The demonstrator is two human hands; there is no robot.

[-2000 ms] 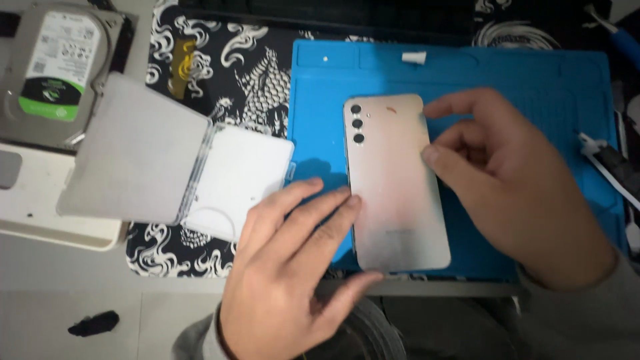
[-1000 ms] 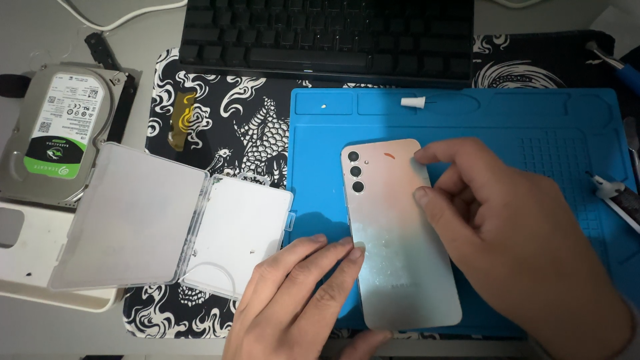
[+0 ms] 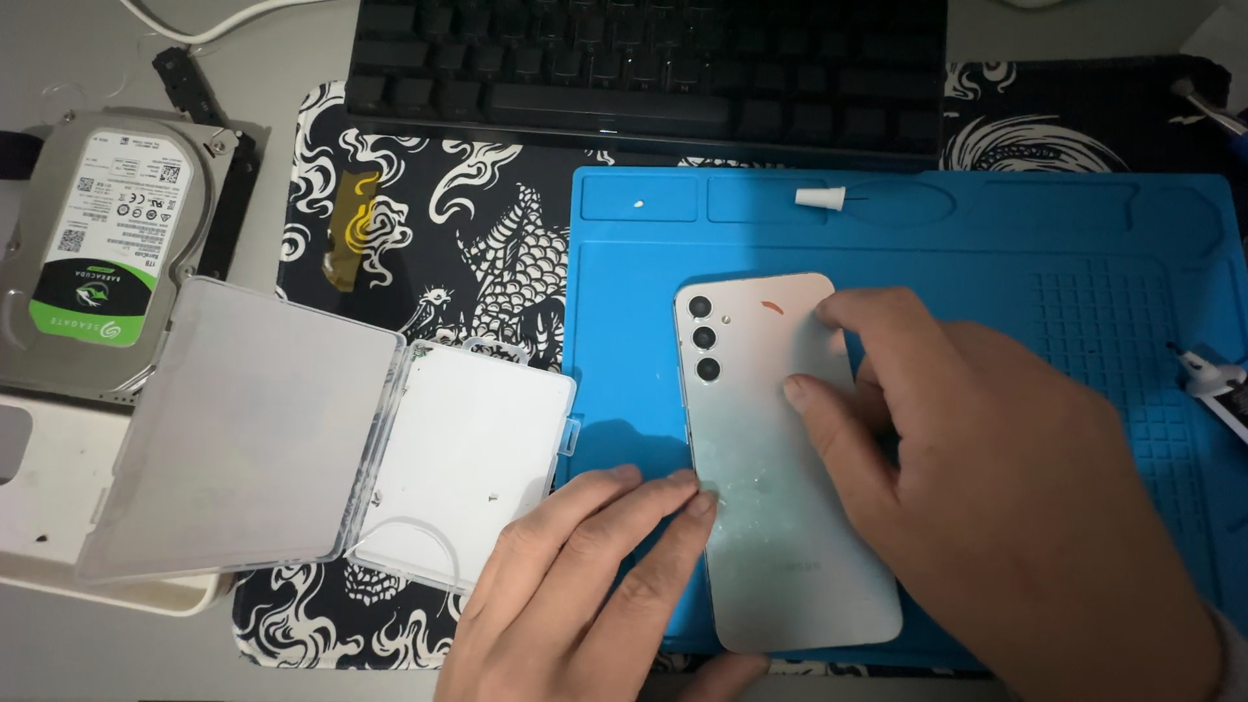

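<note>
A smartphone lies back up on a blue silicone repair mat, its three camera lenses at the upper left and a small reddish mark near the top. My left hand rests its fingertips on the phone's left edge, with the thumb at the bottom edge. My right hand touches the upper right of the phone, index finger at the edge and thumb on the back panel. Its other fingers are curled and partly hidden. A small white nozzle cap sits in the mat's top tray.
An open clear plastic case with a few tiny parts lies left of the mat. Beyond it are a hard disk drive and a white tray. A black keyboard is at the top, a glue tube at the right.
The view has tilted up, showing more of the keyboard. Both hands stay on the phone in nearly the same places.
</note>
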